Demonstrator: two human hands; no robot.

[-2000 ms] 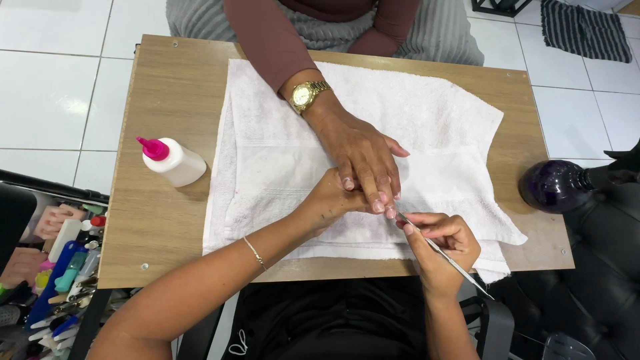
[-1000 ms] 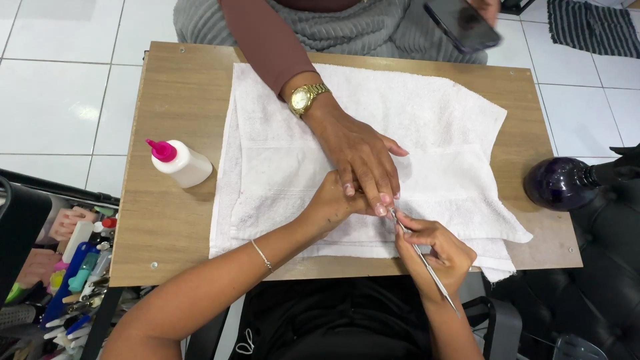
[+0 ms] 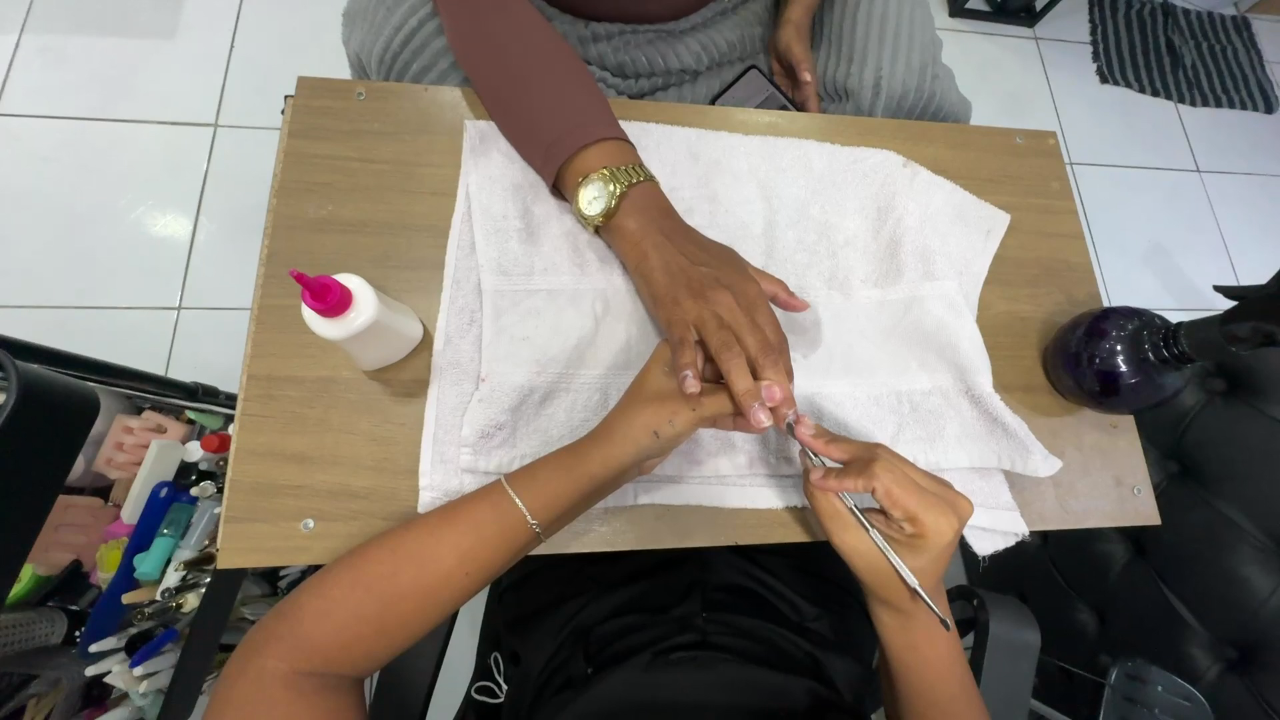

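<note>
Over a white towel (image 3: 880, 330), my left hand (image 3: 665, 410) holds the fingers of another person's hand (image 3: 705, 290) from below, its own fingertips partly hidden under them. That person wears a gold wristwatch (image 3: 597, 196). In my right hand (image 3: 890, 500) is a slim metal cuticle pusher (image 3: 875, 540), pinched between thumb and fingers. Its upper tip meets a fingernail of the other person's hand, and its lower end points down toward my right wrist. The nails look whitish at their edges.
A white squeeze bottle (image 3: 375, 325) with a pink nozzle stands on the wooden table (image 3: 340, 200) at left. A dark purple bottle (image 3: 1115, 360) is at the right edge. Manicure supplies (image 3: 160, 540) fill a holder at lower left. A phone (image 3: 755, 90) lies by the person's lap.
The other person's free hand, holding up a phone a second ago, is now lower, with the phone near the table's far edge. My hands keep nearly the same place.
</note>
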